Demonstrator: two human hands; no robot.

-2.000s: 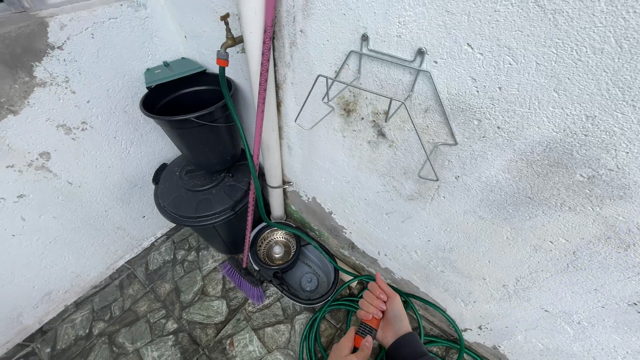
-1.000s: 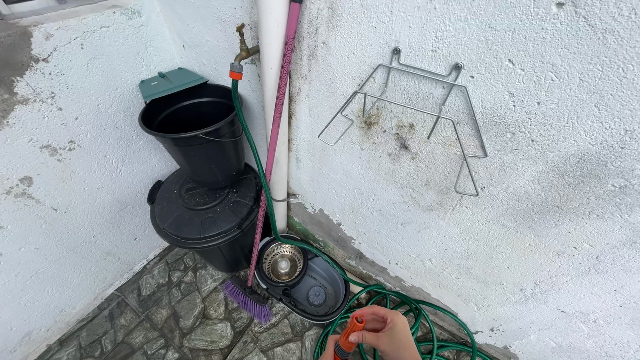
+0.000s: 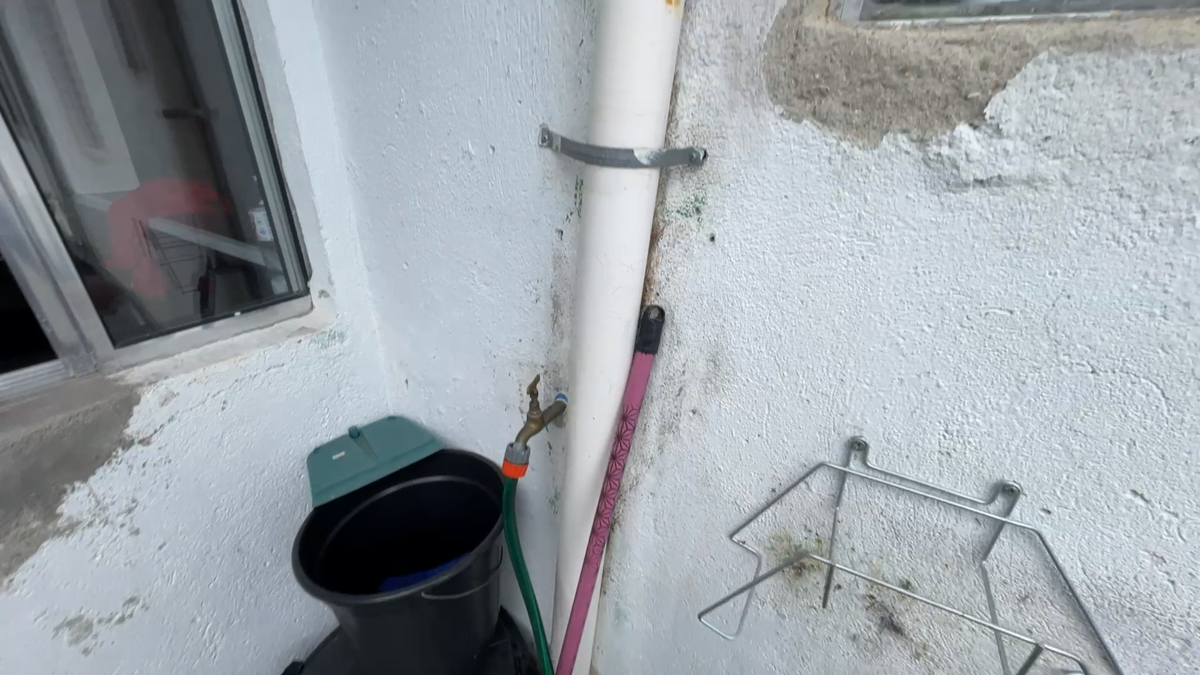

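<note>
Neither my left hand nor my right hand is in view. A brass tap (image 3: 536, 417) juts from the wall beside a white drainpipe (image 3: 614, 234), its small lever upright. An orange and grey hose connector (image 3: 516, 460) is fitted on its spout, and a green hose (image 3: 521, 562) hangs down from it past the black bucket (image 3: 403, 600). Something blue lies inside the bucket. A pink patterned broom handle (image 3: 607, 487) with a black tip leans against the drainpipe. The hose's lower part is out of the frame.
A green plastic piece (image 3: 370, 457) rests at the bucket's back rim. A metal wire hose rack (image 3: 937, 497) is fixed on the right wall. A grey clamp (image 3: 623, 153) holds the drainpipe. At the left is a window (image 3: 150, 187) with an aluminium frame.
The view has swung up toward the tap. My hands, which held the orange hose fitting low in the earlier frames, have left the view, as have the coiled hose and the stone floor.
</note>
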